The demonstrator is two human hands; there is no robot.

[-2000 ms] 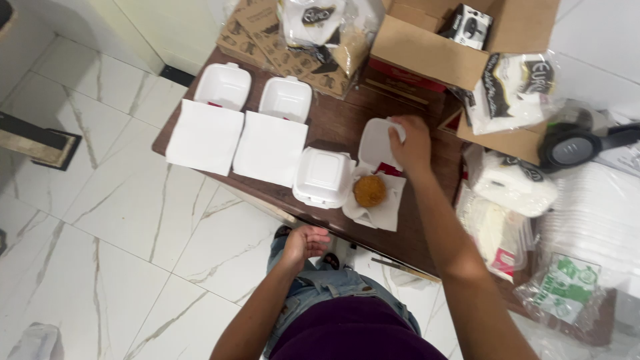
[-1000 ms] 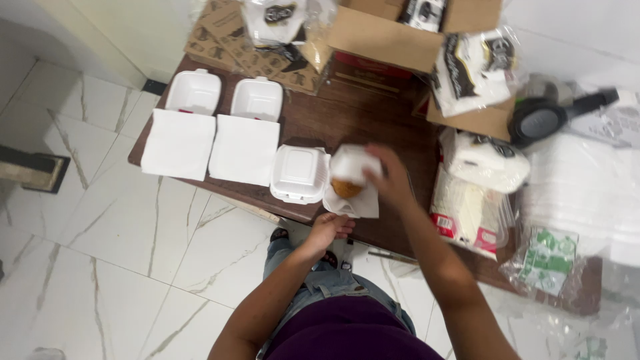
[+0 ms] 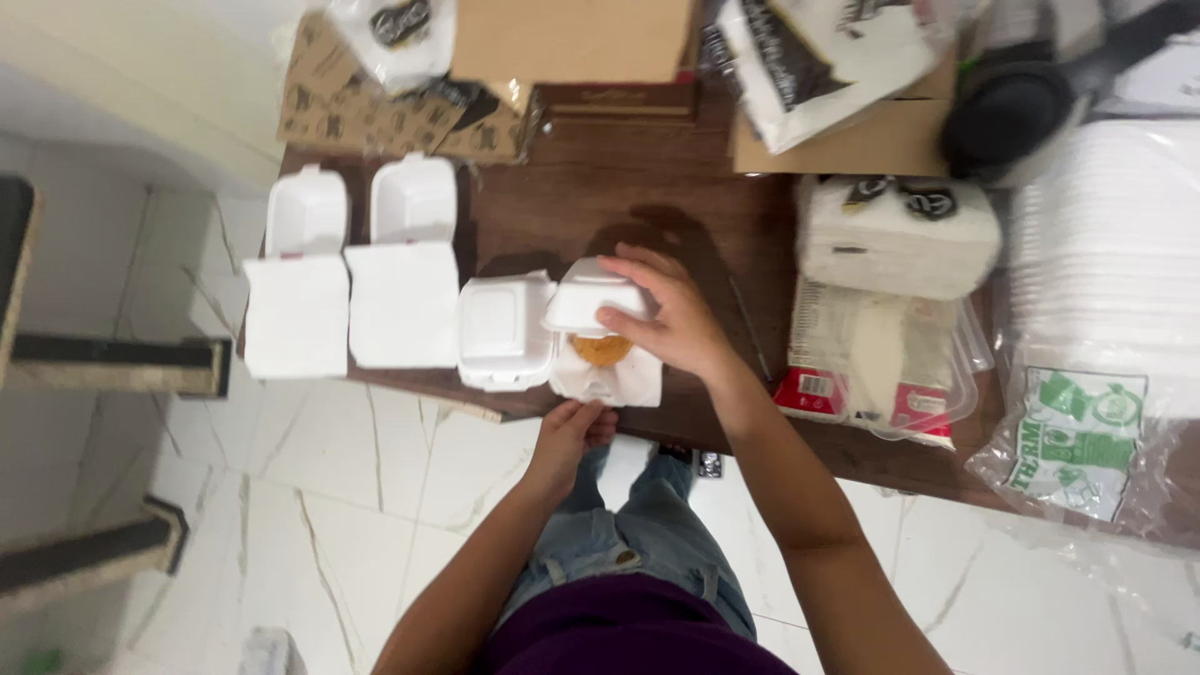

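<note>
My right hand (image 3: 670,314) grips the raised lid of a white foam clamshell box (image 3: 595,298), thumb in front and fingers on top. Under the lid, a round golden-brown food item (image 3: 601,350) rests on a white paper sheet (image 3: 623,382) that spreads over the box's front. My left hand (image 3: 572,441) is at the table edge, its fingertips at the front of that box and paper. Directly left stands a closed foam box (image 3: 507,330). Farther left are two open foam boxes (image 3: 413,202), (image 3: 307,211), with white paper sheets (image 3: 403,305), (image 3: 296,317) over their front halves.
Behind on the brown wooden table (image 3: 600,178) lie printed cardboard sheets (image 3: 375,103) and a cardboard box (image 3: 572,37). At right are a wrapped napkin pack (image 3: 895,234), clear plastic lids (image 3: 923,366), black headphones (image 3: 1008,117) and bagged foam containers (image 3: 1097,253). Dark-topped stools or benches stand at left.
My right hand has swung the box lid from lying back to partly over the food. My left hand has come up from below the table edge to the box's front.
</note>
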